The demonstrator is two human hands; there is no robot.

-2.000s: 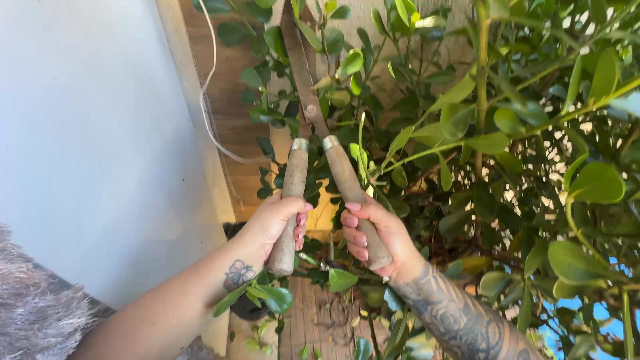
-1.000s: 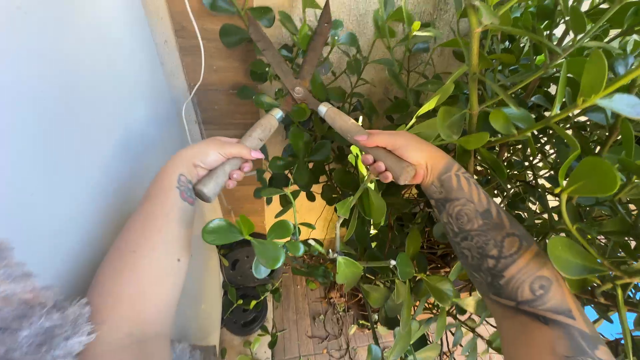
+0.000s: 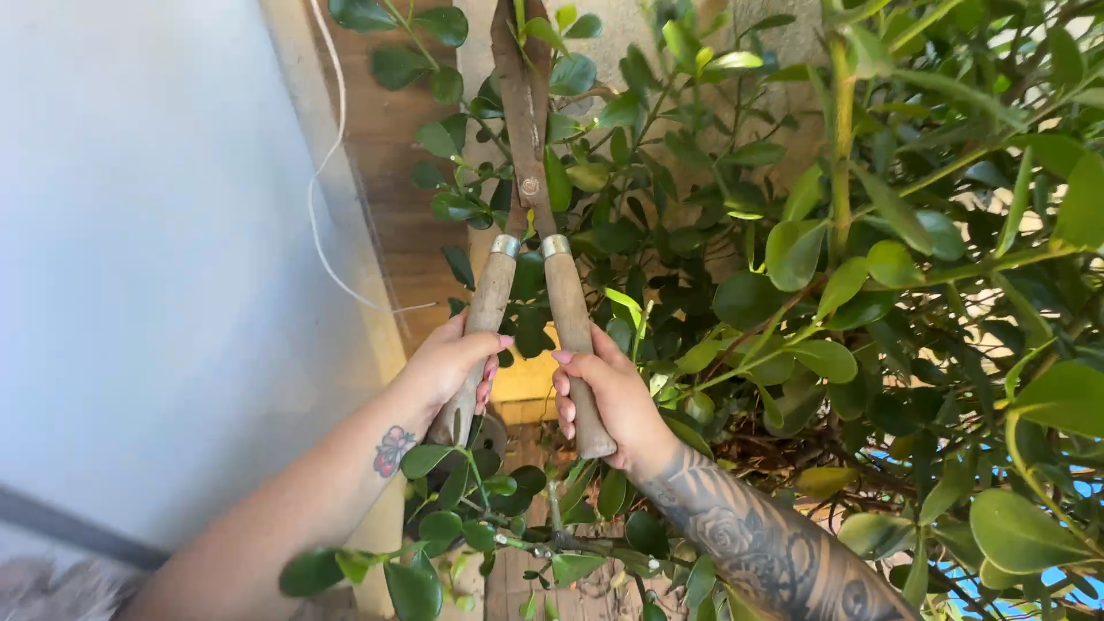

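Rusty hedge shears (image 3: 530,185) with two wooden handles point away from me at the upper middle, their blades nearly closed together among green leaves. My left hand (image 3: 457,366) is wrapped around the left wooden handle, and my right hand (image 3: 604,388) grips the right one near its end. A thin leafy stem (image 3: 519,17) rises between the blades near the top edge; whether it is pinched there I cannot tell. Below the hands, a branch with cut ends (image 3: 561,542) crosses in front of the floor. The blade tips are out of view.
A dense leafy shrub (image 3: 828,362) fills the right side. A pale smooth panel (image 3: 172,259) stands at the left, beside a white cord (image 3: 342,112) hanging along brown boards (image 3: 405,172). A yellow object (image 3: 517,375) and a dark round object (image 3: 490,438) show behind the handles.
One second ago the handles were spread and the blades apart; now both hands are close together and the blades have come together. Two seconds ago they were also close together.
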